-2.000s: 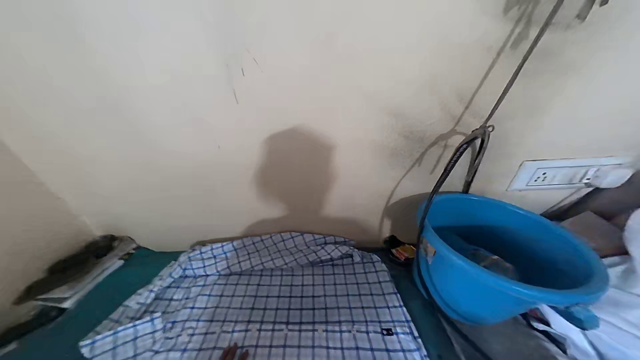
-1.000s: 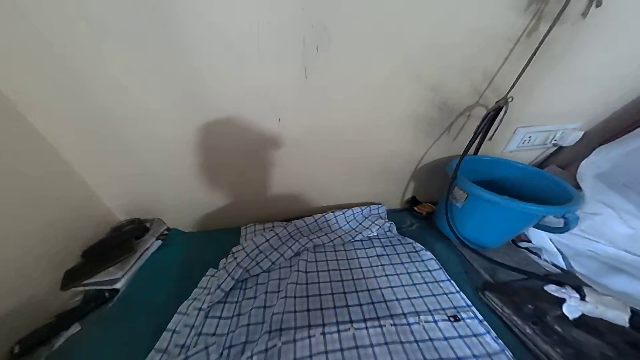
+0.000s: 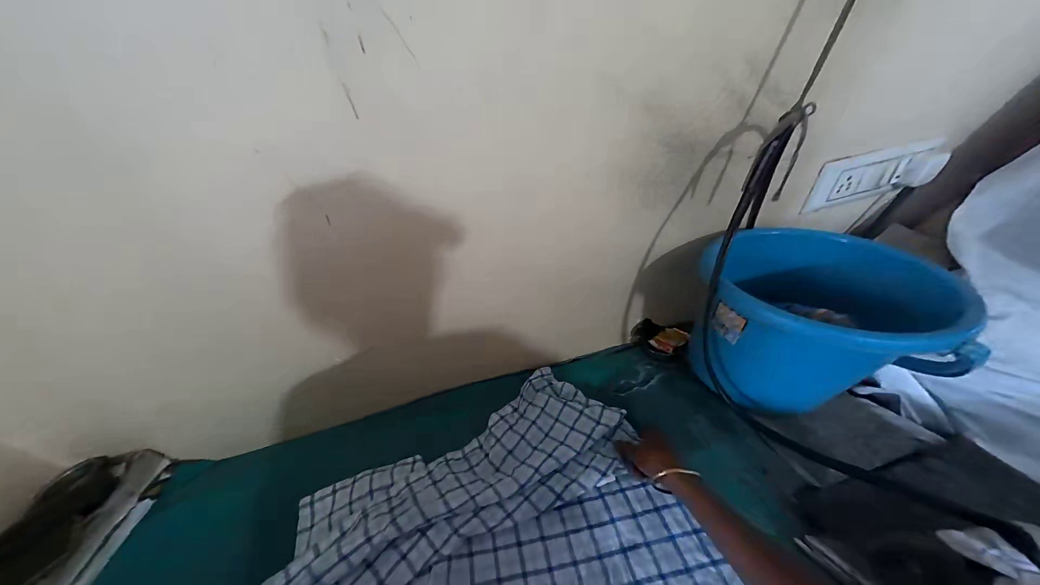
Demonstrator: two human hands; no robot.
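Observation:
A white and blue checked cloth garment [image 3: 520, 487] lies spread over the green-covered table [image 3: 341, 447], its upper part folded and rumpled. My right hand [image 3: 650, 457], with a bangle at the wrist, is at the garment's upper right edge, its fingers against the fabric. The fingertips are partly hidden and slightly blurred, so whether they pinch the cloth is unclear. My left hand is out of view.
A blue plastic bucket [image 3: 800, 366] with cloth inside stands at the right, a black cord [image 3: 719, 284] hanging past it. A small dark item [image 3: 662, 337] lies beside it. Several dark items [image 3: 77, 504] lie at left. A switchboard [image 3: 869, 175] is on the wall; white fabric [image 3: 1003, 325] lies far right.
My right hand has come into view at the garment's upper right edge. The garment's upper part now lies folded and more bunched than one second ago. The view has shifted.

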